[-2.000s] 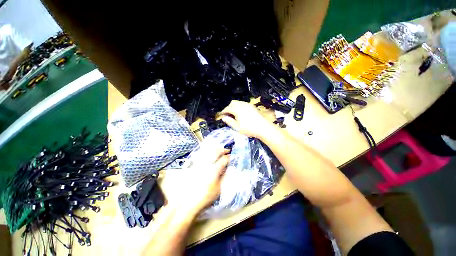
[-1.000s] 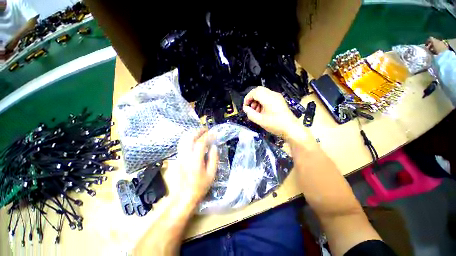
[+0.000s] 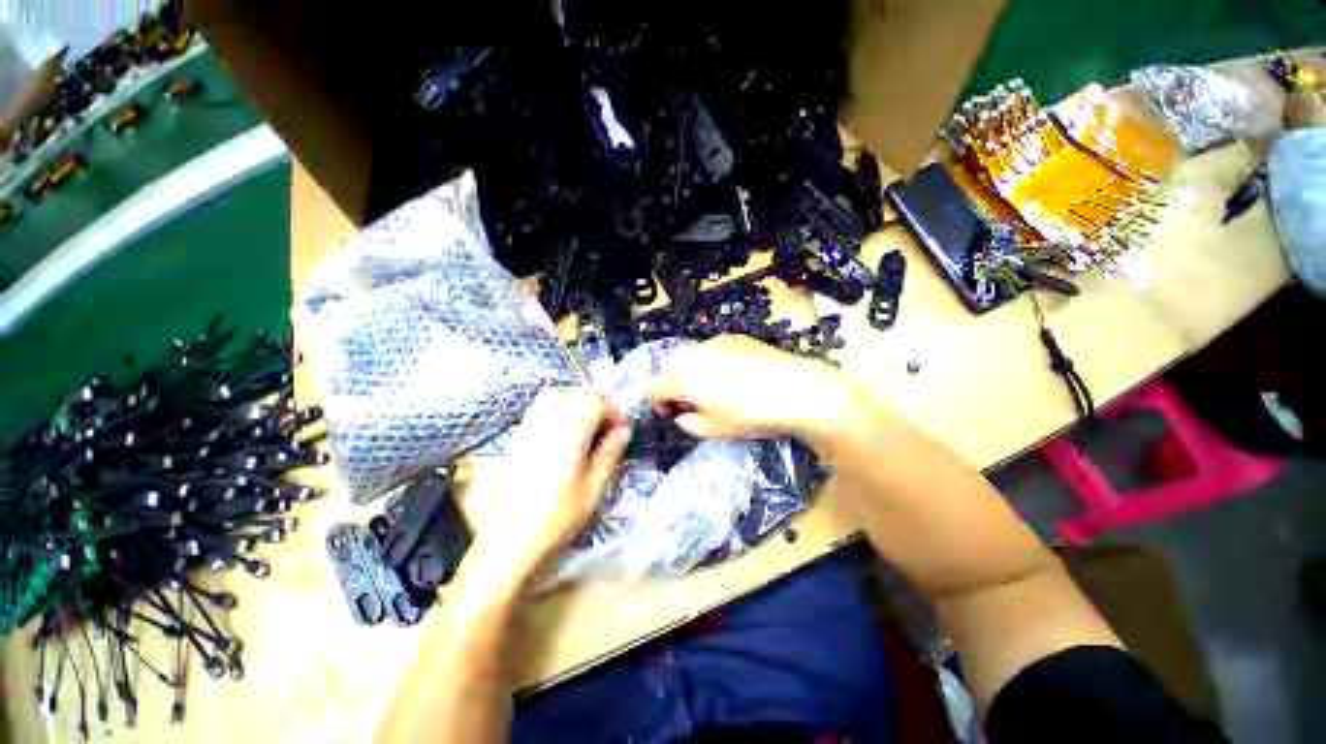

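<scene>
A crumpled clear plastic bag (image 3: 698, 516) with dark pieces inside lies at the bench's front edge. My right hand (image 3: 742, 390) is over the bag's upper part, fingers curled down at it. My left hand (image 3: 560, 462) is at the bag's left side, thumb and fingers bent close together. The fingertips are partly hidden, so I cannot tell whether either hand grips plastic or a part. Small black fittings (image 3: 734, 308) lie in a loose heap behind my right hand. Several black housings (image 3: 381, 567) lie left of my left hand.
A large open carton (image 3: 916, 73) full of black parts stands behind. A bubble wrap bag (image 3: 429, 349) lies left of the hands, black cable leads (image 3: 175, 509) far left. A black phone-like rectangle (image 3: 942, 218), keys (image 3: 1011, 269) and orange strips (image 3: 1069, 182) lie right. A person's sleeve (image 3: 1299, 204) shows far right.
My right hand has moved from the heap in front of the carton down onto the bag. The heap of small fittings now shows behind it. My left hand's fingers are more bent.
</scene>
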